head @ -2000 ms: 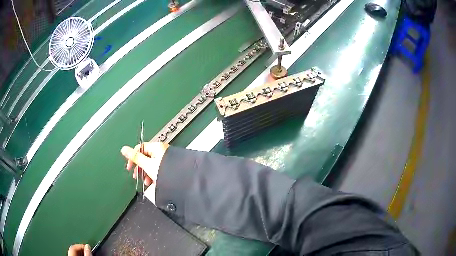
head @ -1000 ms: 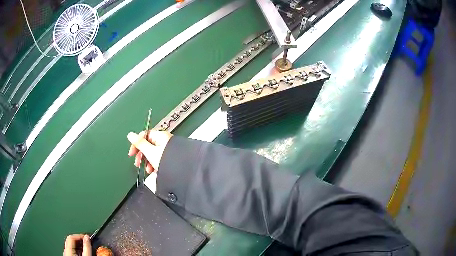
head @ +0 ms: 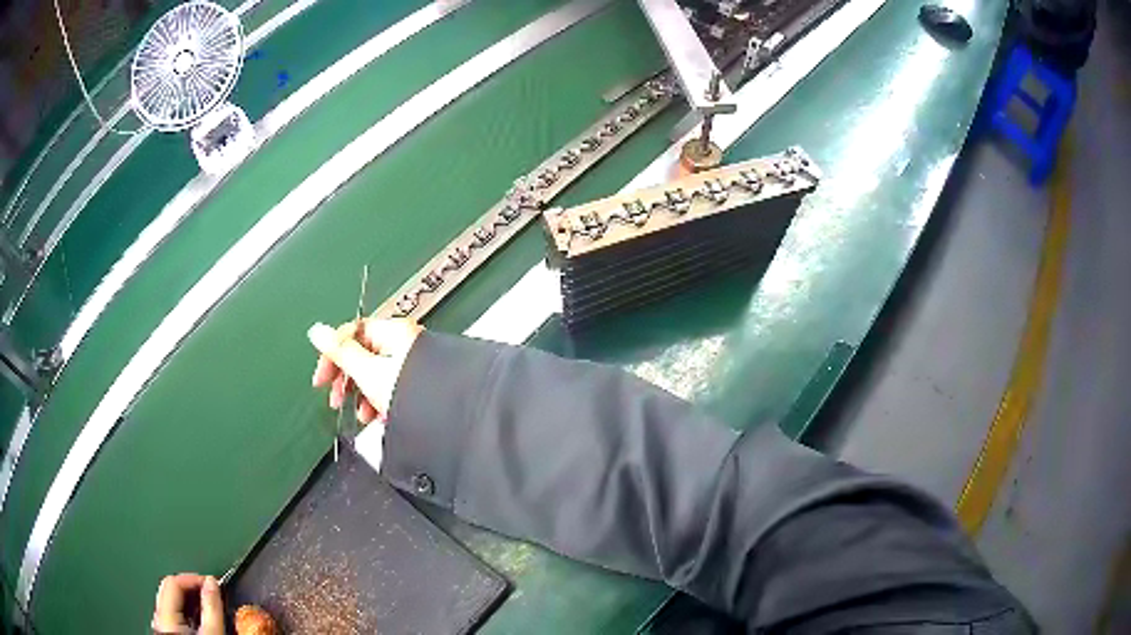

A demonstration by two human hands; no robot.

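Observation:
My right hand holds slim silver tweezers above the far corner of the black scrap tray. One end of the tweezers points up and away, the other down toward the tray. Fine reddish clippings lie scattered in the tray. A rough orange ball sits at the tray's near left corner. My left hand is beside that corner, small and cut off by the bottom edge; whether it holds anything is not clear.
A stack of fixtures stands right of centre, beyond my right sleeve. A line of fixtures runs diagonally behind. A silver arm with a brass-colored foot stands by the stack. A white fan is at far left, a blue stool at far right.
The view has shifted slightly, so the tray and my left hand show more and the orange ball has come into view. My right hand still holds the tweezers, whose tilt has changed slightly.

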